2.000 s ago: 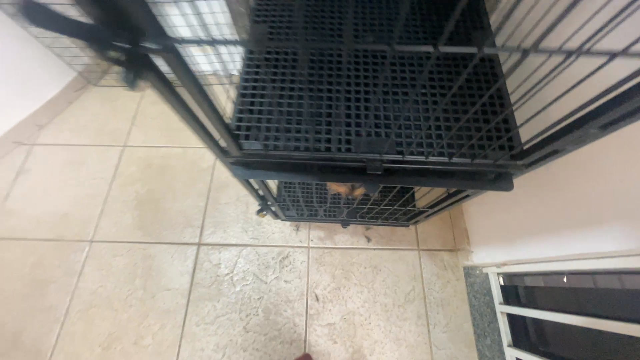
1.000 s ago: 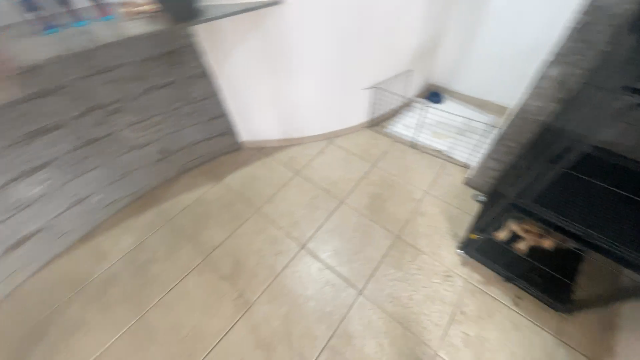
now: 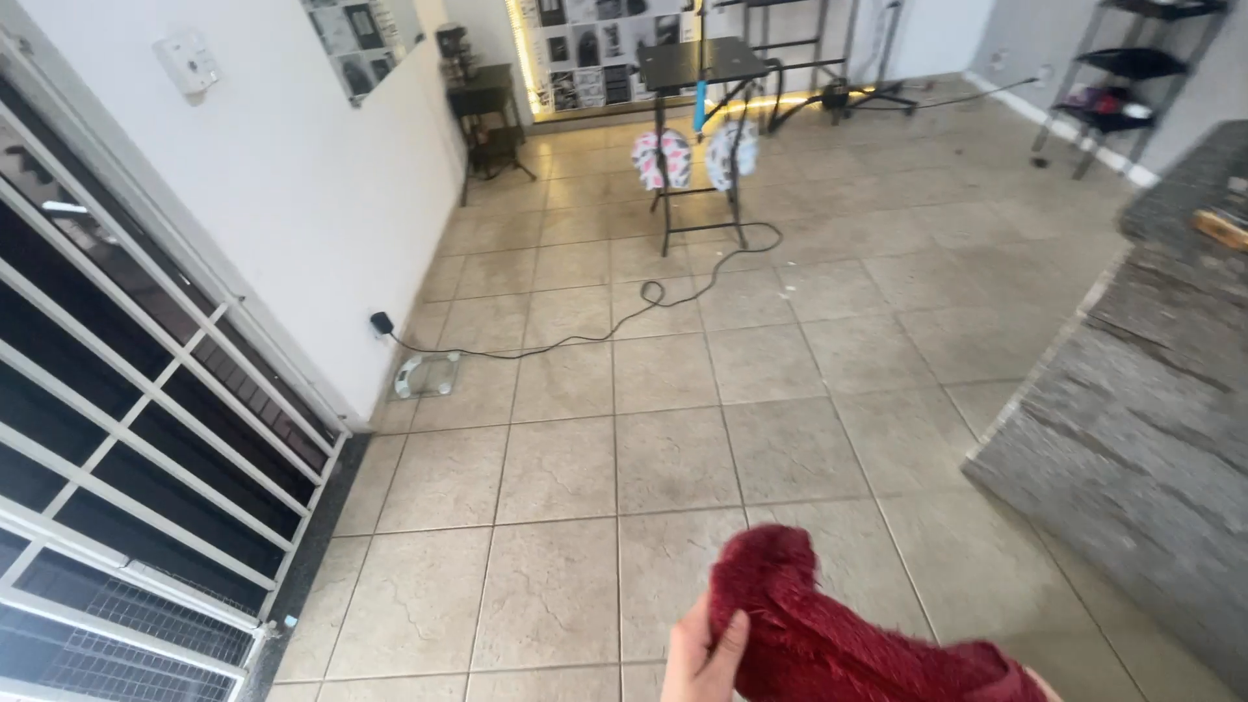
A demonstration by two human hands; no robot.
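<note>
A dark red, furry piece of fabric [image 3: 829, 624] is at the bottom of the head view, right of the middle. My left hand [image 3: 704, 651] grips its left end, the thumb lying over the pile. At its lower right end a small part of my right hand [image 3: 1043, 687] shows at the frame's bottom edge; its fingers are hidden by the fabric.
A black cable [image 3: 575, 341] runs across the tiles from a wall plug to a grooming table [image 3: 704, 63]. A glass scale [image 3: 427, 375] lies by the left wall. A white barred gate [image 3: 146, 390] stands left, a stone-clad counter [image 3: 1131, 390] right.
The view has swung away from the black wire cage to another part of the room. Both hands and the red furry fabric are now in view; neither earlier frame shows the fabric.
</note>
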